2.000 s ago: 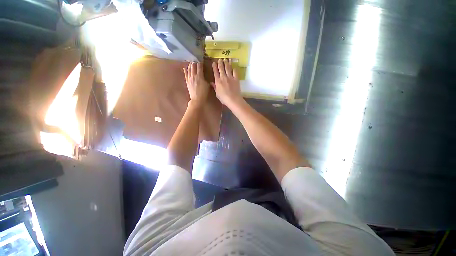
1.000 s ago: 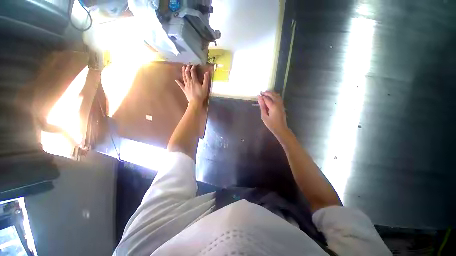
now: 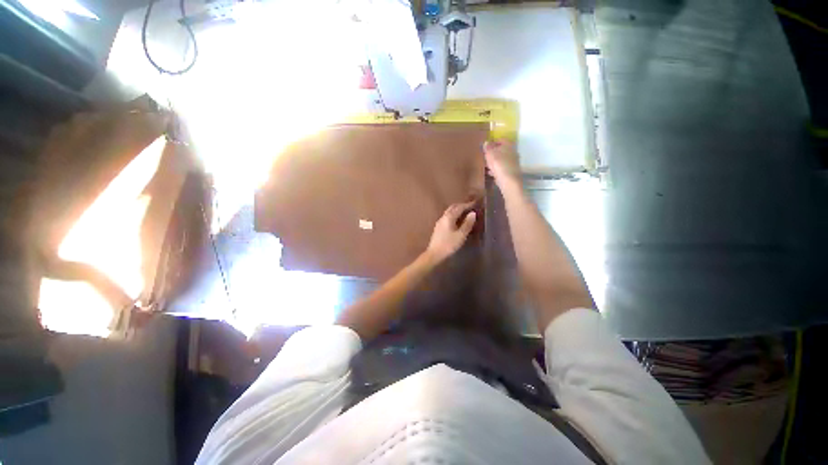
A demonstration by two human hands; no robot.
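Note:
The brown garment panel (image 3: 363, 186) lies flat in front of me, its top edge along the yellow template (image 3: 454, 113). A small pale sticker (image 3: 366, 224) is on it. The grey-white sewing head (image 3: 419, 77) stands over the template. My left hand (image 3: 452, 229) is on the panel near its right edge, fingers curled; a grip on the cloth cannot be made out. My right hand (image 3: 502, 162) is at the panel's upper right corner by the template's right end, fingertips together; whether cloth is between them is unclear.
A second brown pile (image 3: 113, 213) is at the left under strong glare. A white bed (image 3: 545, 86) lies behind the template. The metal table (image 3: 699, 200) extends right. A stack of layered cut pieces (image 3: 708, 368) is below the table edge at lower right. A cable loops at top left.
The panel now shows farther right in the view, with more of the template visible. My left hand has moved back from the sewing head toward me. My right hand has come to the panel's corner.

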